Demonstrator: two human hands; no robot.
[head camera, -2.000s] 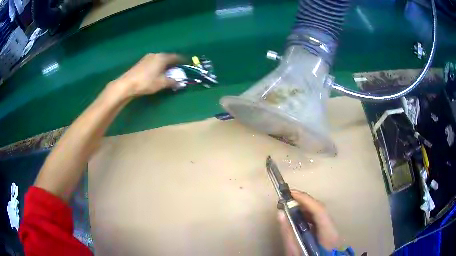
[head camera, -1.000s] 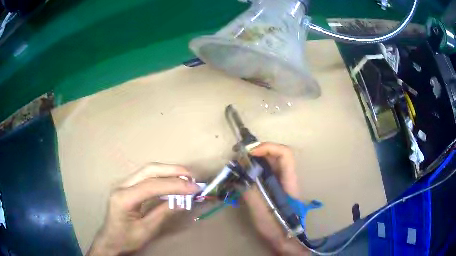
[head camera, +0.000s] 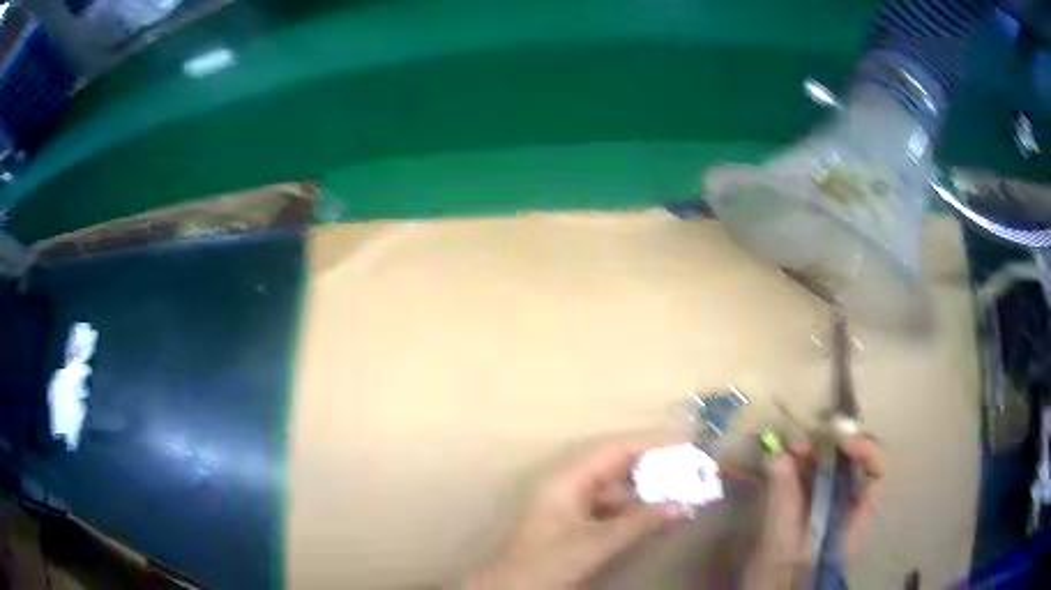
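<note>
My left hand (head camera: 576, 507) holds a white board (head camera: 678, 477), which shows very bright, low over the tan sheet. A dark part with prongs (head camera: 719, 408) sits just above the board. My right hand (head camera: 824, 496) holds the soldering iron (head camera: 841, 380), its tip pointing up and away from me below the hood. A small yellow-green part (head camera: 771, 441) shows by the right fingers. The picture is blurred, so the wires and the exact hold on the small parts cannot be told.
The tan sheet (head camera: 461, 346) lies under both hands. The cloudy extractor hood (head camera: 841, 207) hangs at the upper right. The green conveyor belt (head camera: 484, 104) runs across the back. The metal stand (head camera: 1008, 346) is at the right edge. The dark table (head camera: 173, 426) shows at left.
Two seconds ago my left hand was over the belt at a wired unit; it then came back over the sheet. Since one second ago the view has swung left and both hands appear further right.
</note>
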